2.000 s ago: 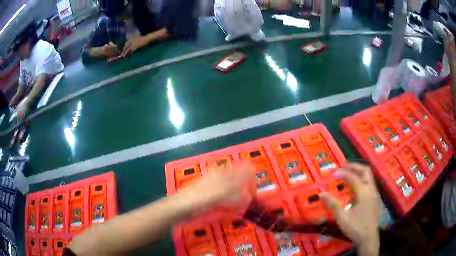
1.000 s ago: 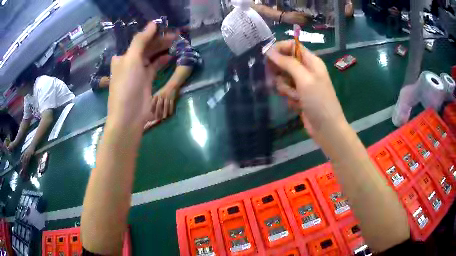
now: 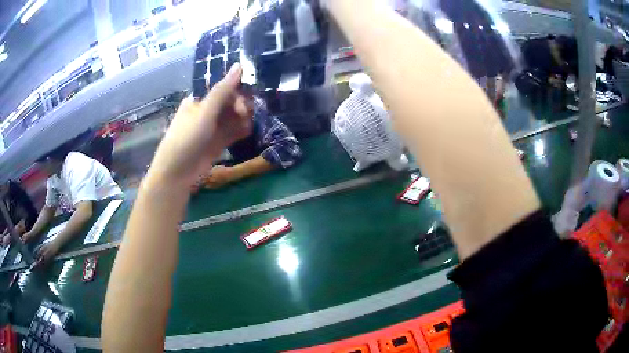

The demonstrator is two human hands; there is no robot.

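Observation:
A glossy sheet of black pads (image 3: 286,43) is held up near the top edge, blurred and partly cut off. My left hand (image 3: 210,127) is raised at its lower left corner, with the finger and thumb closed on the film. My right forearm crosses the upper right; my right hand is beyond the top edge. Orange phone housings (image 3: 400,343) with black pads lie in a pinkish-red foam tray (image 3: 331,350) at the bottom, largely cut off and partly hidden by my right sleeve.
Red-edged phones (image 3: 267,232) lie on the green bench (image 3: 227,276). A white fan (image 3: 365,127) stands beyond. White rolls (image 3: 605,176) and another foam tray (image 3: 598,231) are at right. A person in white (image 3: 86,180) works at far left; another's checked sleeve is opposite.
The view has tilted up, so the trays have dropped toward the bottom edge. The black-pad sheet is now raised at the top. My right hand and its pencil-like stick have left the picture.

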